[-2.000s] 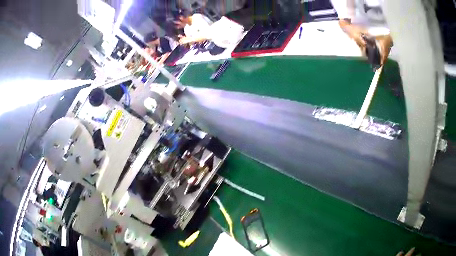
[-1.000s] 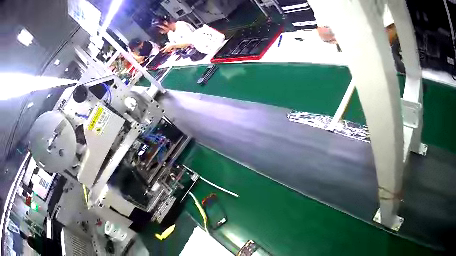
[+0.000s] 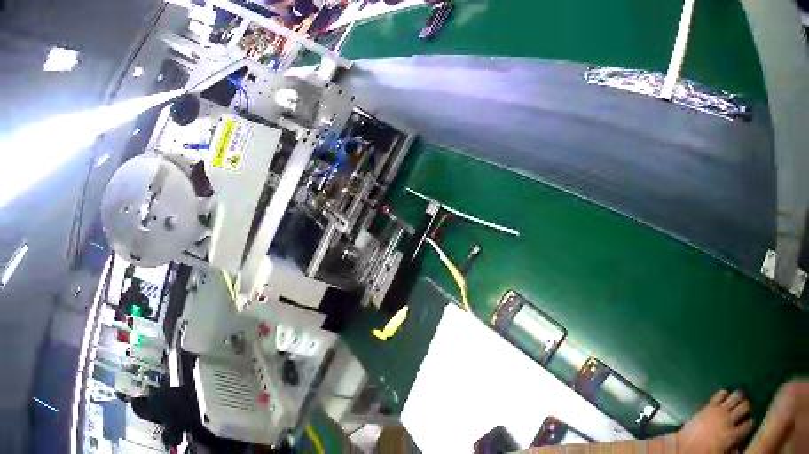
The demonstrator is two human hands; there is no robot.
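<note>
Two phone-sized black frames with pale centres lie beside the white sheet: one frame on the green mat, another frame nearer the lower right. Two more dark frame-like pieces show at the bottom edge on the sheet, one of them here, both cut off. My left hand, bare, is at the lower right beyond the frames, fingers bent; nothing is visible in it. My right hand is blurred and cut off by the lower right corner; what it holds cannot be seen.
The grey machine with reel and yellow label stands at left. A yellow piece, yellow cord and thin white rod lie by it. The dark conveyor belt runs behind; a white post stands at right.
The view has tilted down and shifted. Two pale-centred frames now show beside the white sheet. My hands have come into view at the lower right. The machine's front parts have shifted position.
</note>
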